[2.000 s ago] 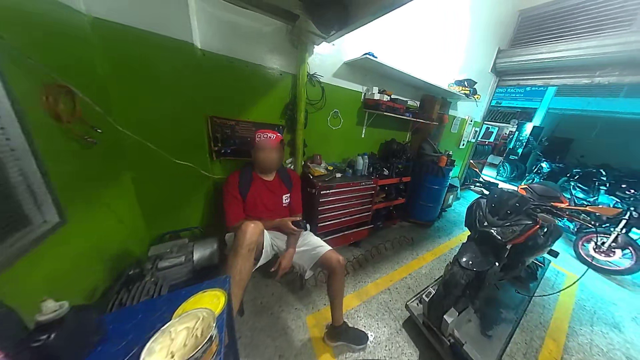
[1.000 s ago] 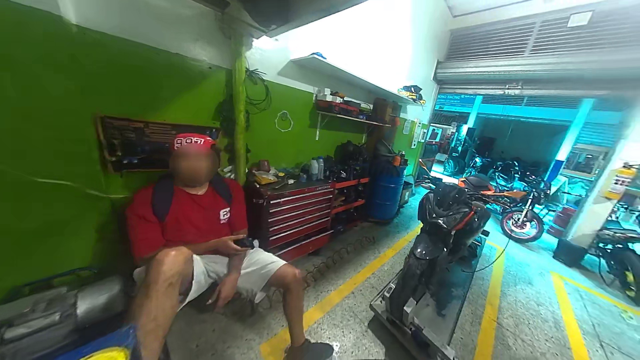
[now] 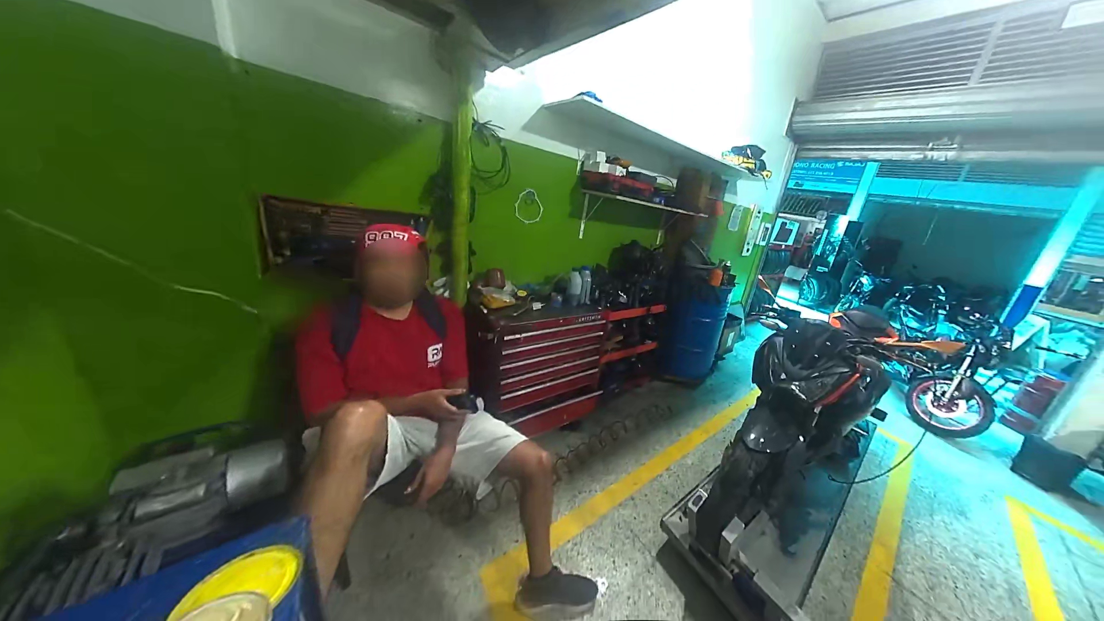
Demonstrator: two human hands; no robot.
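Neither my left hand nor my right hand shows in the head view. Nearest to me, at the bottom left, is a blue surface bearing a yellow round lid and part of a pale round one. Beyond it a person in a red shirt, red cap and light shorts sits against the green wall, a small dark object in one hand. A black motorcycle stands upright on a low metal platform lift at the right.
A red tool chest stands behind the seated person, with a blue drum farther along the wall. A coiled hose lies on the floor. An orange motorcycle is at the back right. Metal machinery sits at the left.
The view has swung right, then partly back left. The seated person stays in place, the small dark object still in hand.
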